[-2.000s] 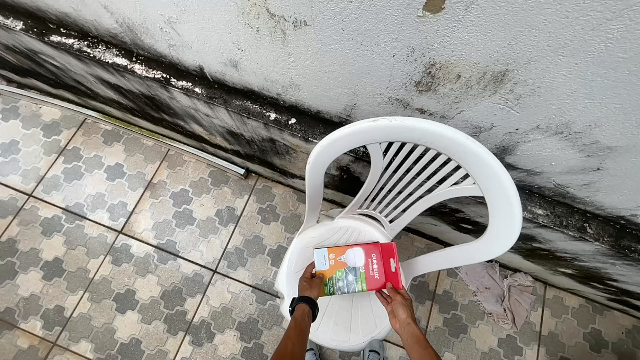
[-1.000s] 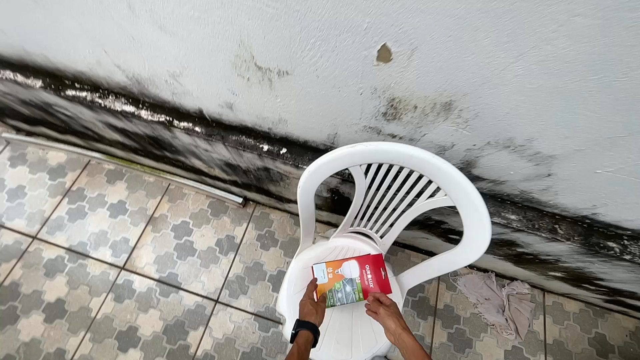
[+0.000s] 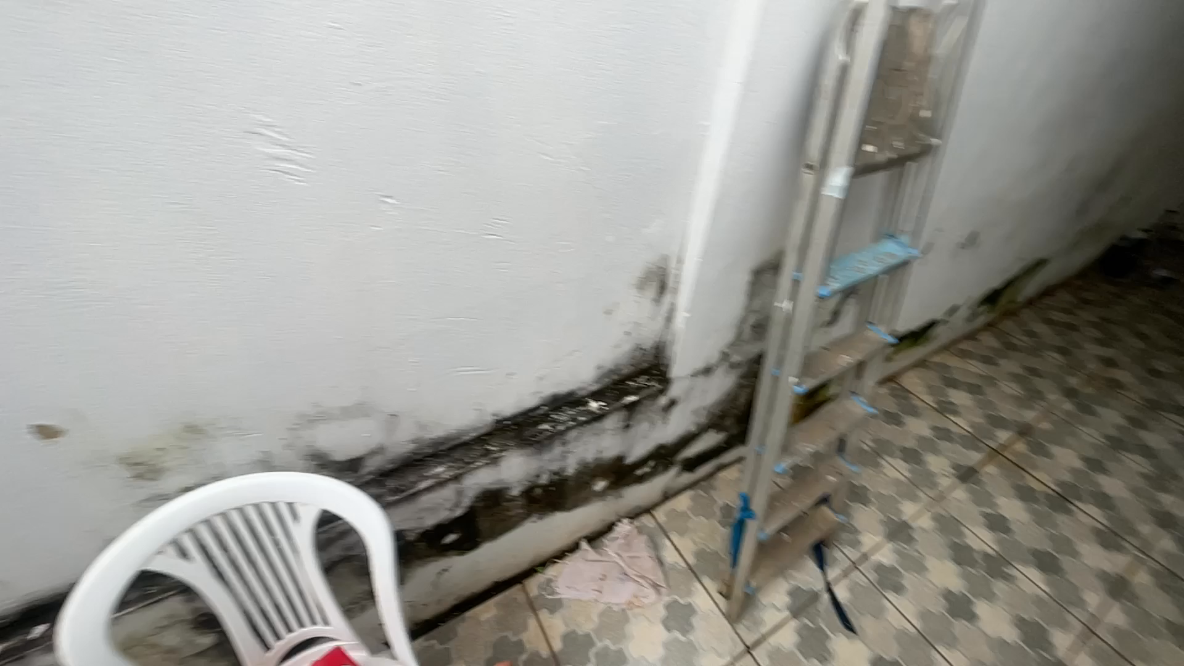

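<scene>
A white plastic armchair [image 3: 264,555] stands at the lower left of the head view, only its slatted back and arms showing. At the bottom edge, in front of the slats, a small red corner of the light bulb box [image 3: 335,657] is visible; the rest of it is cut off. My left hand is outside the frame. Of my right hand nothing shows clearly; a tiny skin-coloured spot at the bottom edge is too small to tell. What holds or supports the box cannot be seen.
A folded aluminium stepladder [image 3: 805,370] with blue-edged steps leans by the white wall [image 3: 416,231], right of the chair. A pinkish cloth [image 3: 610,569] lies on the patterned tile floor [image 3: 980,481] between them. Dark stains run along the wall's base.
The view has swung far to the right, bringing the stepladder into sight. Both hands, seen holding the box over the chair seat in the earlier frames, have dropped out of clear view.
</scene>
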